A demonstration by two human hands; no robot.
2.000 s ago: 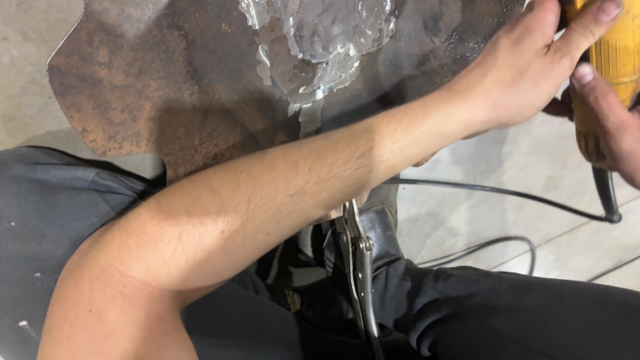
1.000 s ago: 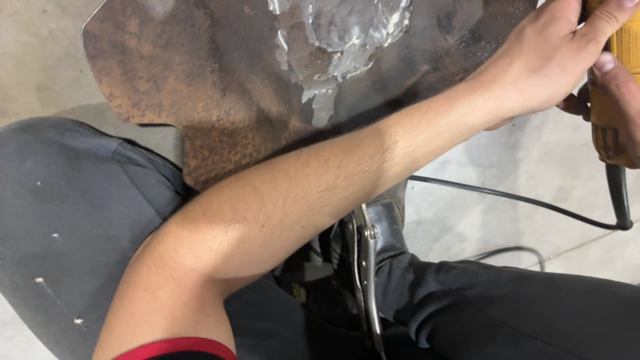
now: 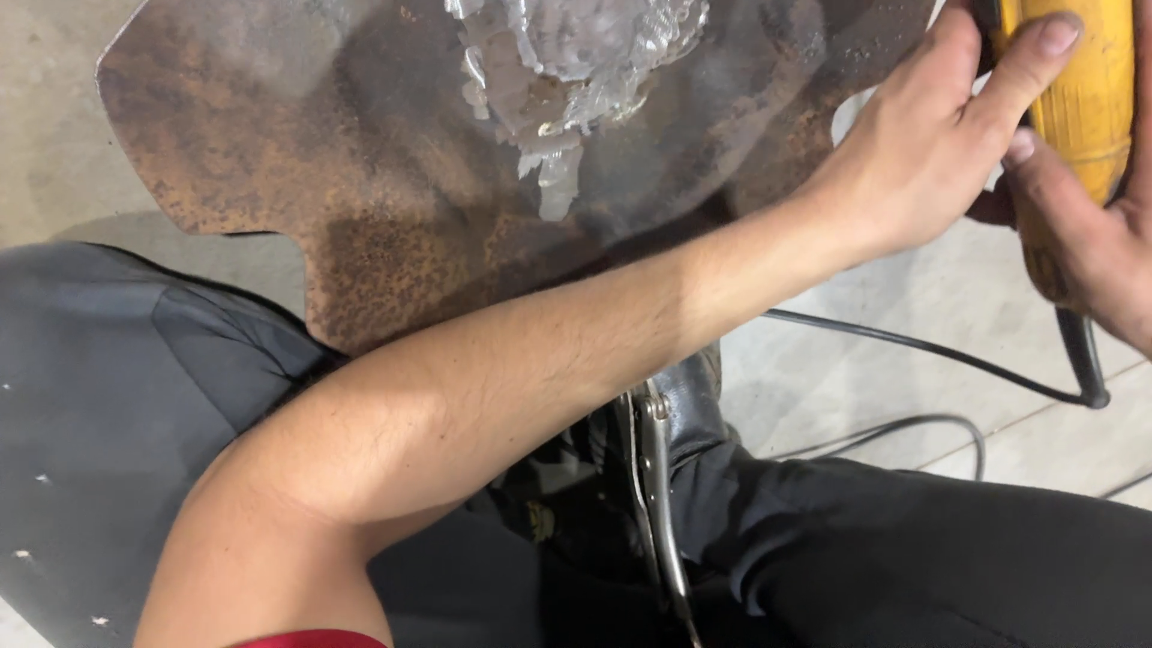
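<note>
A corded power tool with a yellow body (image 3: 1075, 90) is at the upper right, its working end outside the view. My left hand (image 3: 945, 135) reaches across from the lower left and grips it, thumb over the yellow casing, with the other fingers partly hidden. My right hand (image 3: 1089, 225) holds the same tool lower down, near the cord end. Left of both hands lies a rusty steel plate (image 3: 360, 198) with cut-out edges. A rough, shiny patch of bare metal (image 3: 576, 72) covers its upper middle. My left forearm passes over the plate's lower edge.
Locking pliers (image 3: 657, 486) hang below my forearm, their jaws hidden. A black cord (image 3: 918, 345) runs from the tool across the pale floor (image 3: 837, 387), with another loop of cord (image 3: 927, 420) below. My dark-clad legs (image 3: 945, 549) and a black boot (image 3: 693, 405) border the plate.
</note>
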